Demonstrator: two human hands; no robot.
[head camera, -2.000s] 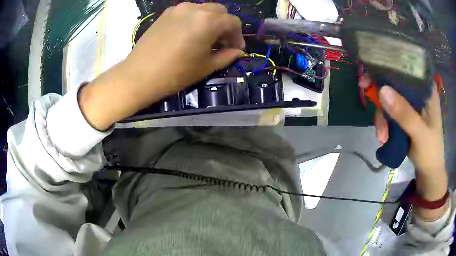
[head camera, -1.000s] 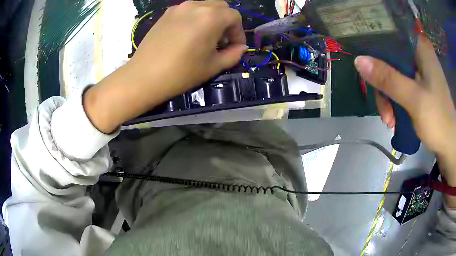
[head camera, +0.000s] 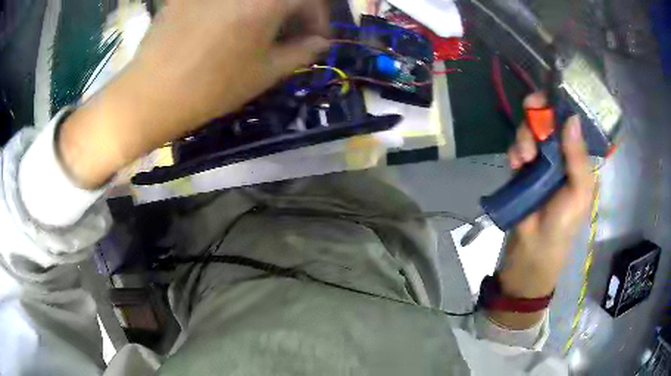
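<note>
My right hand (head camera: 555, 176) holds the dark blue soldering gun (head camera: 526, 180) by its grip, fingers by the orange trigger. The gun is right of the housing, its thin barrel pointing up and left. My left hand (head camera: 243, 44) is blurred over the black socket housing (head camera: 272, 145); its fingers are bent near the wires, and I cannot tell whether they pinch anything. A yellow-green wire (head camera: 335, 70) loops over the housing. A small circuit board (head camera: 403, 77) with a blue component lies at its right end.
A white taped board (head camera: 243, 176) lies under the housing on a dark green mat (head camera: 474, 125). Red wires (head camera: 449, 48) and red handles (head camera: 500, 92) lie to the right. A black cord (head camera: 294, 273) crosses my lap. A black box (head camera: 633, 277) is at the lower right.
The soldering gun has pulled away from the wires and tilted, its barrel now off the housing. My left hand appears further left and higher. The housing and board also appear shifted left in the view.
</note>
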